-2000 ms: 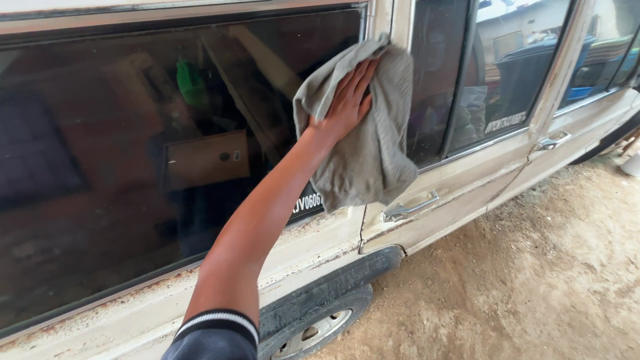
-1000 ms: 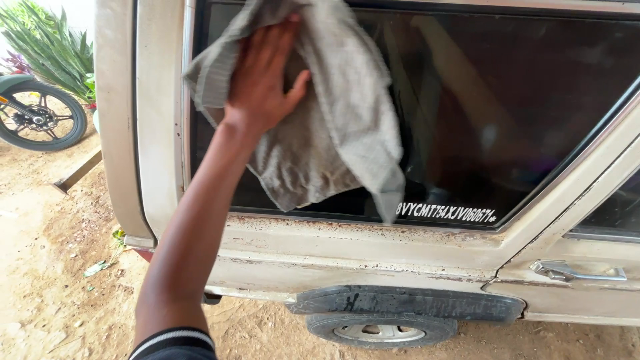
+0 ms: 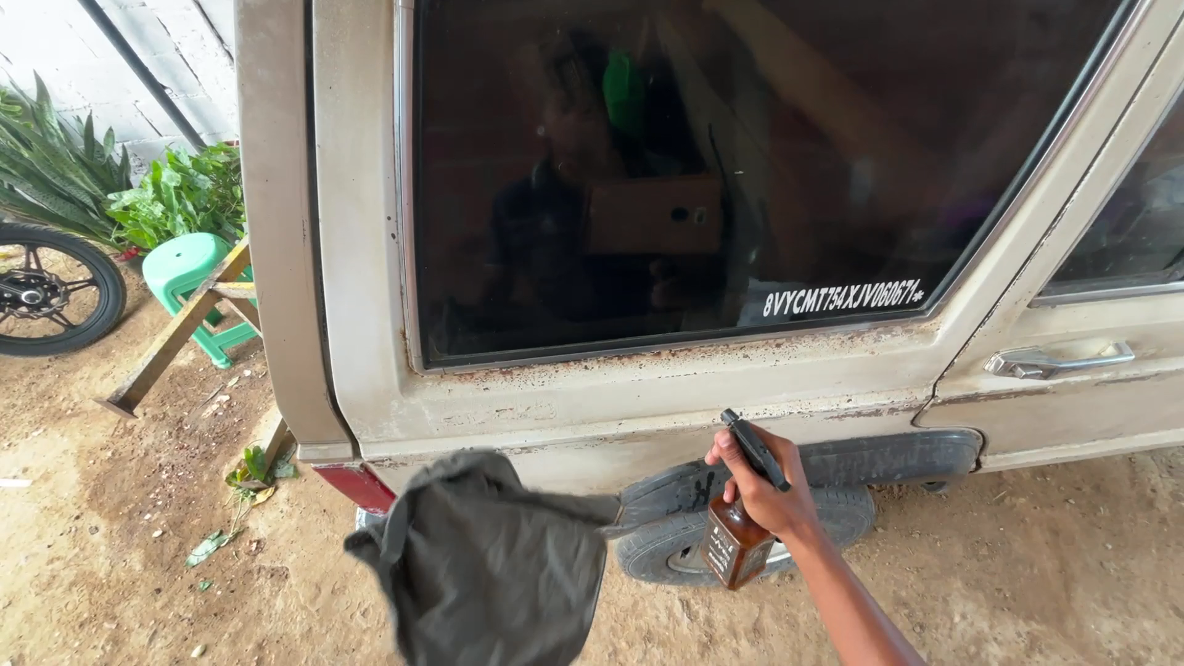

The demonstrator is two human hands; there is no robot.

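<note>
A dark grey cloth [image 3: 495,564] is held up in front of the rear side of a beige vehicle, at the bottom centre-left. My left hand is not visible; the cloth seems to cover it. My right hand [image 3: 763,476] grips the neck of a brown spray bottle [image 3: 737,546] with a black trigger head [image 3: 754,449], in front of the wheel arch. Above both is the dark rear side window [image 3: 721,185], which bears white characters along its lower right edge and shows reflections. Rust spots mark the beige body panel [image 3: 592,407] below the glass.
A chrome door handle [image 3: 1059,361] sticks out at right. The rear tyre [image 3: 647,560] is partly behind the bottle and cloth. At left are a green plastic stool [image 3: 185,264], a rusty metal support [image 3: 176,347], a motorcycle wheel [image 3: 60,291] and plants [image 3: 55,166] on dirt ground.
My left hand was spread on the cloth against the window; the cloth is now lower and off the glass. My right hand has come into view with the spray bottle.
</note>
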